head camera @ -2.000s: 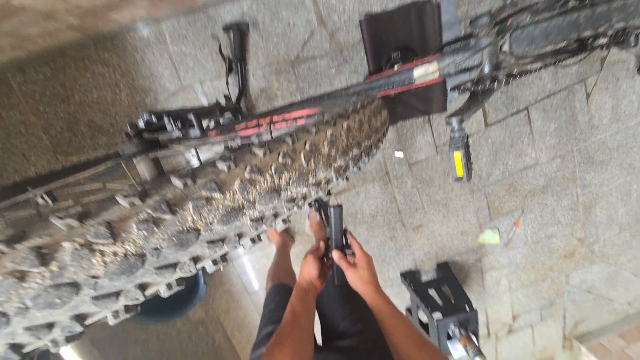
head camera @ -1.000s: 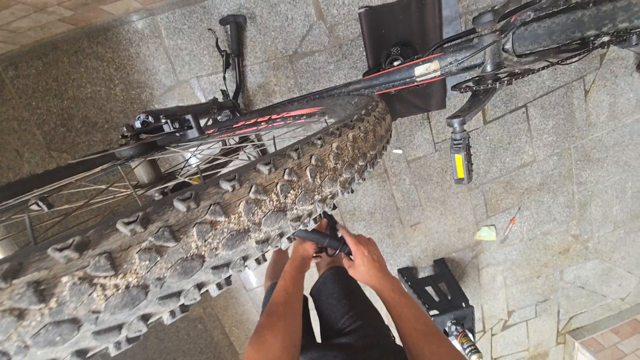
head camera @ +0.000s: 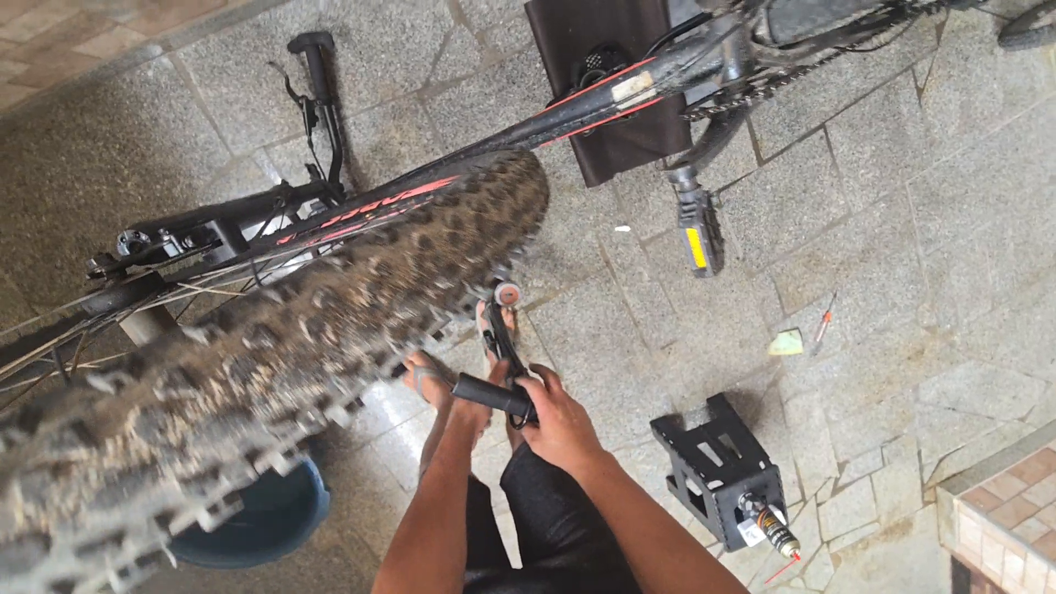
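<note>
My right hand (head camera: 561, 421) is closed around one end of the black handle (head camera: 487, 394) of what looks like a bicycle pump. A black shaft or hose (head camera: 505, 342) runs from it up to a round, reddish-faced end (head camera: 507, 294) over my feet. My left hand (head camera: 477, 408) is at the same handle, partly hidden by it; its fingers show poorly. Just beyond the hands lies the knobbly, dirt-caked tyre (head camera: 396, 280) of an upturned or tilted bicycle, whose black frame (head camera: 569, 115) with red lines stretches to the upper right.
A pedal (head camera: 700, 235) hangs from the crank. A handlebar grip (head camera: 318, 70) points up at the upper left. On the stone floor are a black step stool (head camera: 714, 462) with a spray can (head camera: 775, 528) on it, a screwdriver (head camera: 823, 326), a yellowish scrap (head camera: 785, 342) and a blue basin (head camera: 264, 520).
The black handle, upright between my hands two seconds ago, now lies across them. The round reddish end has come into sight above my feet. The tyre tread looks blurred now.
</note>
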